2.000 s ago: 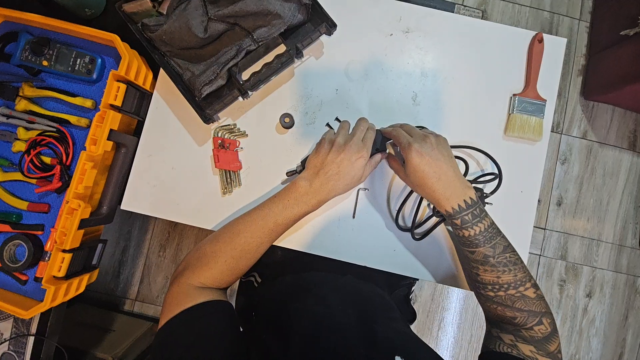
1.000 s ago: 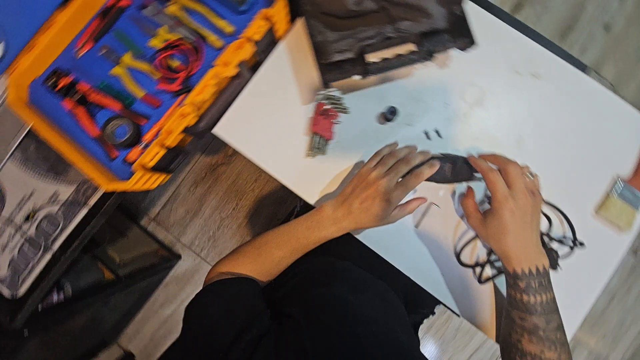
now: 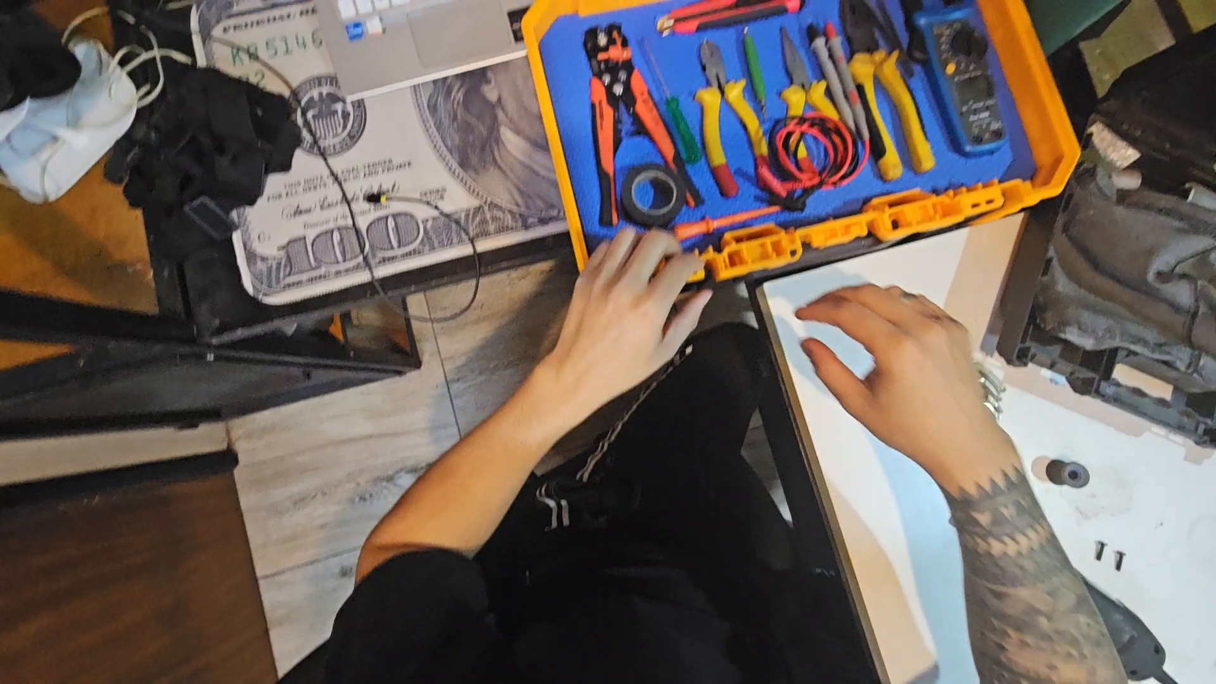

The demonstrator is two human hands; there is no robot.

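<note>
My left hand (image 3: 627, 318) reaches to the front edge of an orange tool case (image 3: 845, 233), its fingertips by the rim below a roll of black tape (image 3: 652, 195); it holds nothing. My right hand (image 3: 898, 366) is over the corner of the white table (image 3: 845, 304), empty with fingers apart. In the case's blue foam lie a wire stripper (image 3: 627, 109), diagonal cutters (image 3: 727, 114), pliers (image 3: 888, 95), coiled red and black leads (image 3: 817, 152) and a blue multimeter (image 3: 964, 85). Two screws (image 3: 1109, 556) lie on the table, and a black tool body (image 3: 1130, 627) is partly behind my right forearm.
A black case with dark fabric (image 3: 1130, 228) stands at right, near a small black cylindrical part (image 3: 1067, 473). Hex keys (image 3: 991, 388) are partly hidden behind my right hand. At left are a banknote-patterned mat (image 3: 399, 180), a laptop (image 3: 427, 38), a thin cable (image 3: 475, 256) and black cloth (image 3: 204, 142).
Both hands have left the black tool body and moved to the tool case side. The view has swung far left. Two seconds ago both hands were on the tool body.
</note>
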